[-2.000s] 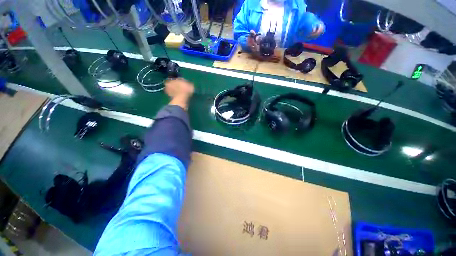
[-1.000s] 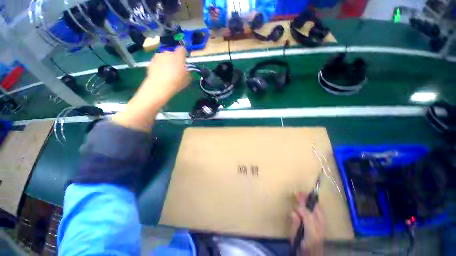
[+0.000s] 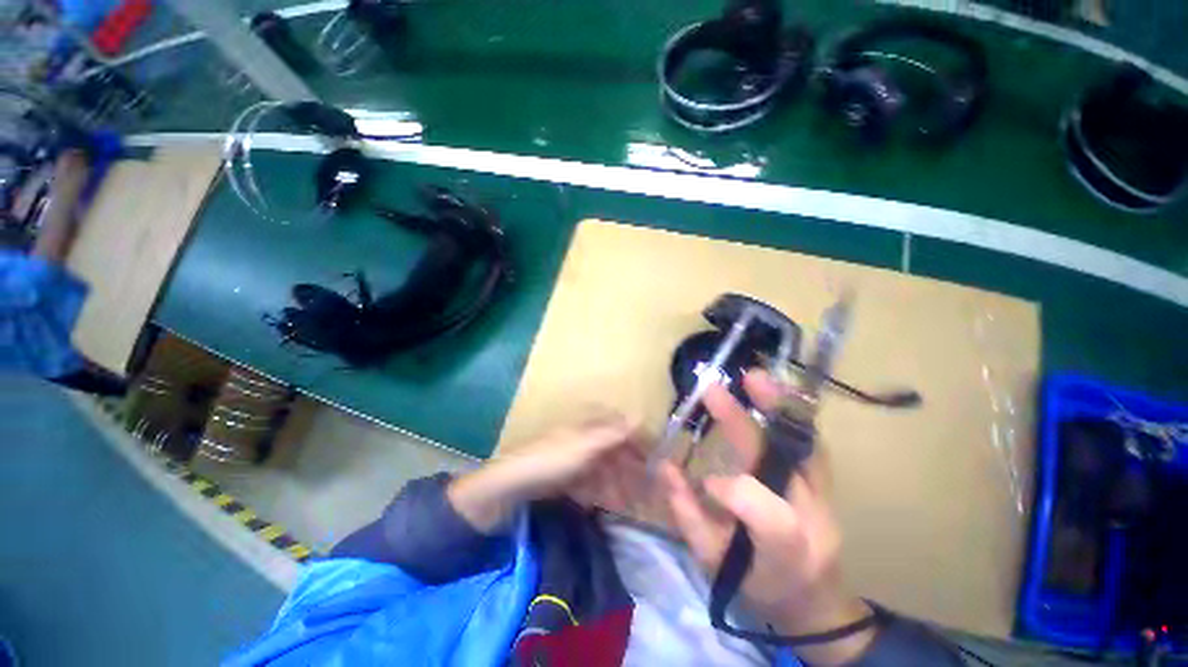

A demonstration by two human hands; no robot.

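Observation:
A black headset with clear-silver headband arcs is over the cardboard mat, its thin boom microphone pointing right. My right hand holds a black soldering iron, its tip end blurred and pointing up, and its fingers are at the headset's arcs. My left hand is at the near left side of the headset, blurred; whether its fingers grip the headset cannot be told.
A black cable bundle lies on the green surface at left. More headsets stand on the green bench beyond the white line. A blue tray with dark items is at right. Another person's arm shows at far left.
My left hand has come back from the far side of the bench to the mat. A headset is now over the mat. My right hand has moved up and left to it with the iron.

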